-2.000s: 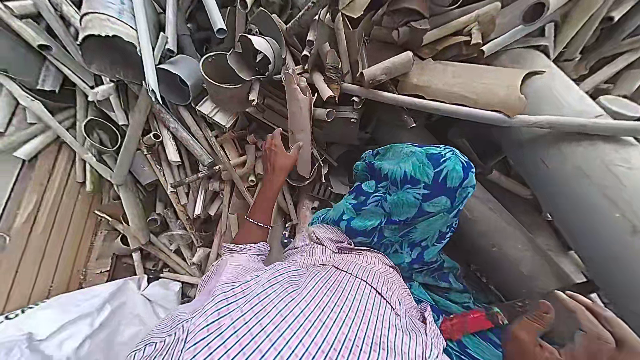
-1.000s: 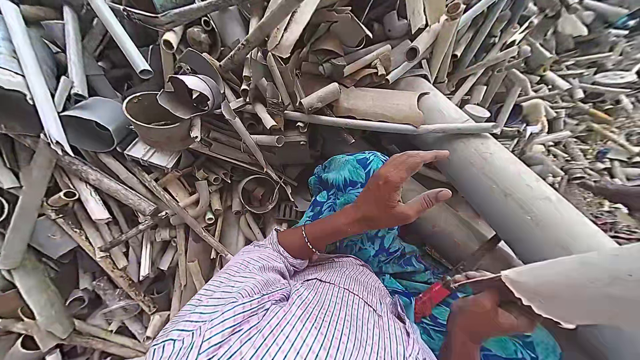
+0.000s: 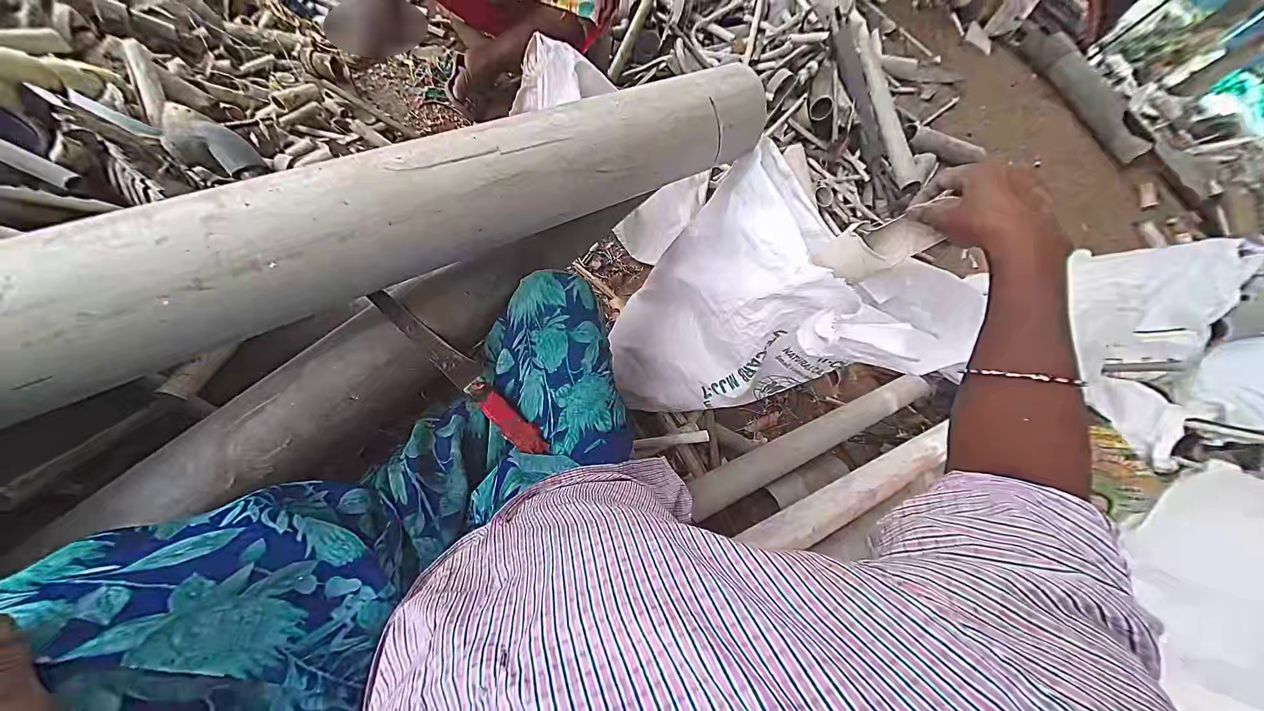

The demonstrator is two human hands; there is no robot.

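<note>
My right hand [image 3: 992, 207] reaches out at the upper right, its fingers closed on the edge of a pale, curved piece of broken plastic pipe [image 3: 904, 240]. That piece is over a white woven sack [image 3: 726, 286] that bears printed writing. Only a blurred bit of my left hand [image 3: 15, 667] shows at the lower left edge, beside blue leaf-patterned cloth; what it holds is hidden. A blade with a red handle [image 3: 509, 420] lies between my raised knee and the large grey pipes, its handle against the cloth.
One large grey pipe [image 3: 375, 212] crosses the left and middle, with another [image 3: 286, 420] below it. Heaps of pipe scrap [image 3: 820, 89] lie behind. Pale pipes [image 3: 820, 444] lie beside my torso. More white sacking [image 3: 1155, 296] is at right. Another person's leg [image 3: 504, 54] shows at the top.
The view has swung far to the right. One second ago my right hand held a broken pipe piece near the blade; now it is stretched away over the white sack with a piece.
</note>
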